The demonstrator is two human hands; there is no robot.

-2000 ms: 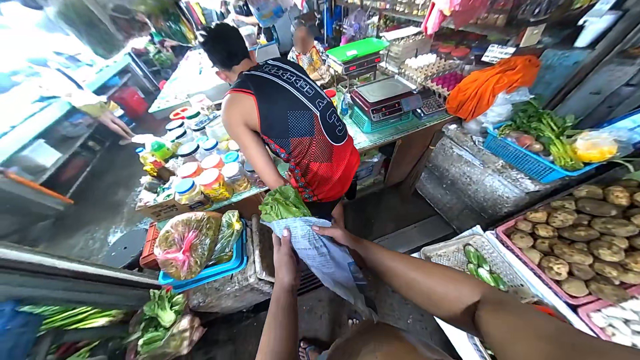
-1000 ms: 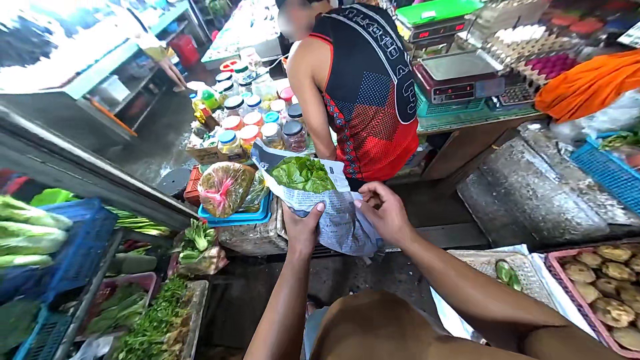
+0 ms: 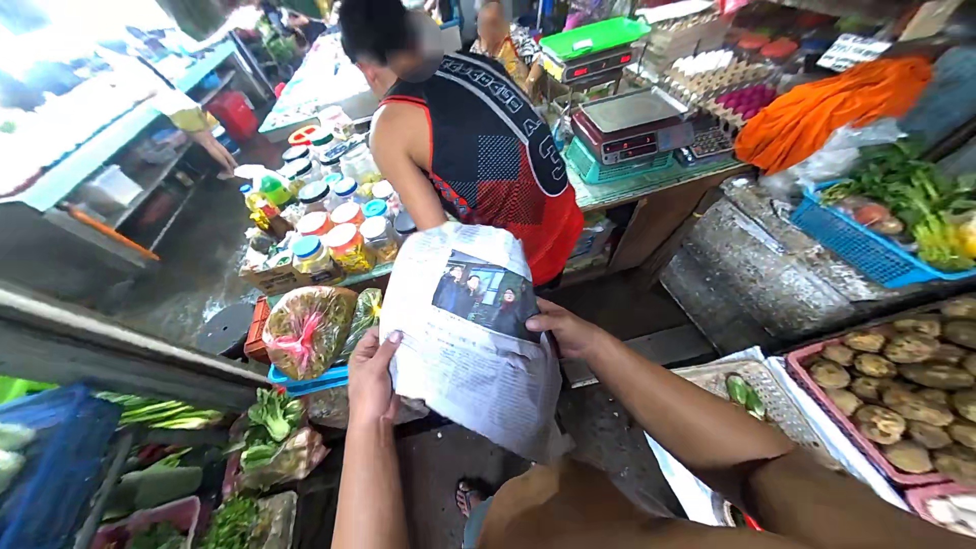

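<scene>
A bundle wrapped in printed newspaper is held up in front of me at the middle of the view. My left hand grips its left edge, thumb on the front of the paper. On the opposite edge, my right hand pinches the paper near a printed photo. No leaves show outside the paper from this side. Just behind the bundle stands a person in a black and red sleeveless jersey, back partly turned. A clear plastic bag of produce tied in pink rests left of my left hand.
Lidded jars crowd the counter beyond. Digital scales and egg trays stand behind right. A blue basket of greens and a pink crate of brown root vegetables lie to the right. Leafy vegetables and a blue crate are at lower left.
The green leaves seen in the newspaper's opening earlier are now hidden, and the paper's printed face is toward me. Both hands still hold it, now gripping its two side edges.
</scene>
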